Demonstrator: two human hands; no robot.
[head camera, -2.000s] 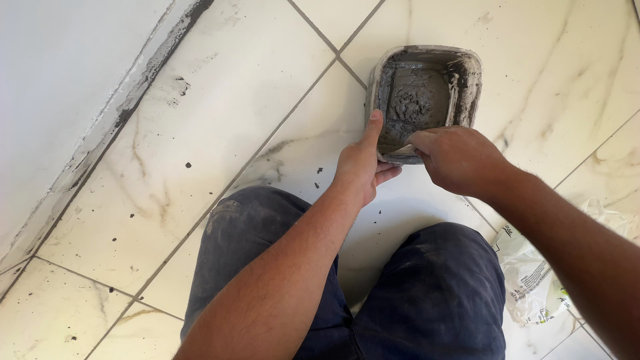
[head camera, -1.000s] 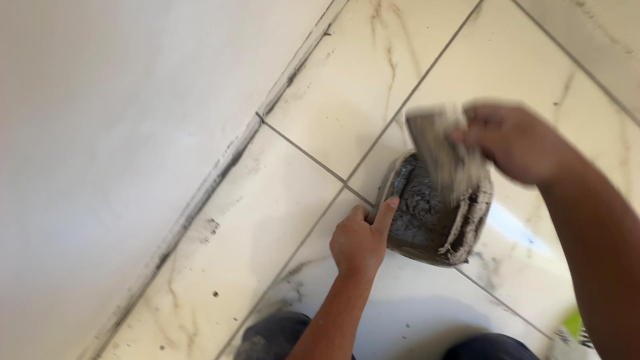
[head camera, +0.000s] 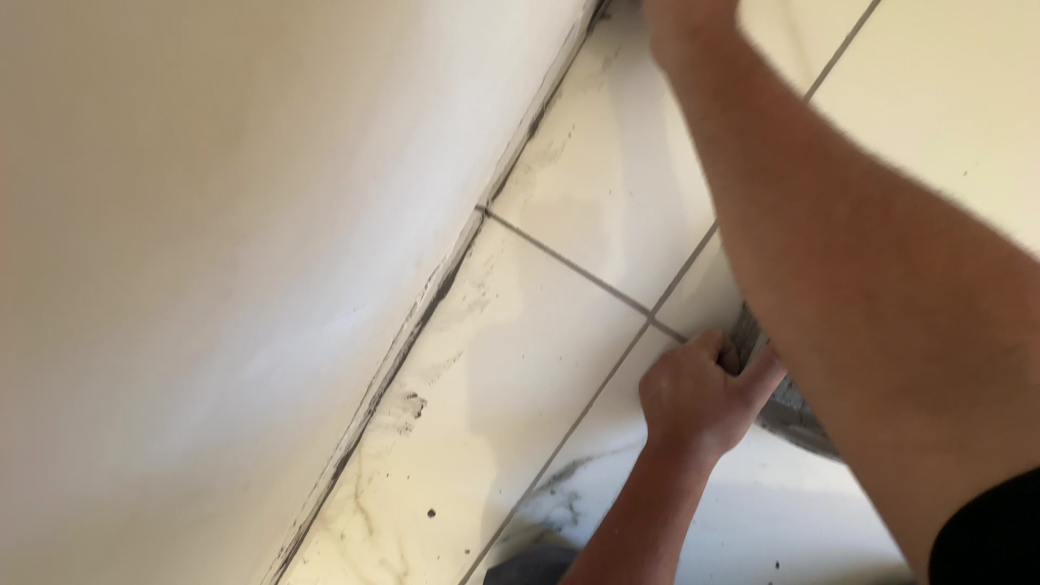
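Observation:
My left hand (head camera: 703, 394) grips the rim of a plastic tub (head camera: 792, 418) of grey grout, which stands on the marble-patterned floor tiles (head camera: 561, 357). My right forearm crosses over the tub and hides most of it. At the top edge of the view is my right hand (head camera: 691, 20), close to the joint between wall and floor (head camera: 532, 122); its fingers are cut off, and whatever they may hold is out of sight. Grey grout fills the lines between the tiles.
A white wall (head camera: 244, 244) takes up the left side. Along its foot runs a narrow ledge smeared with grey. Dark smears (head camera: 414, 406) and small crumbs (head camera: 431, 513) lie on the tiles. My knee (head camera: 532, 565) shows at the bottom edge.
My right hand, which held a flat, grout-covered tool over the tub a second ago, has moved forward and left to the wall's foot. My left hand stays on the tub.

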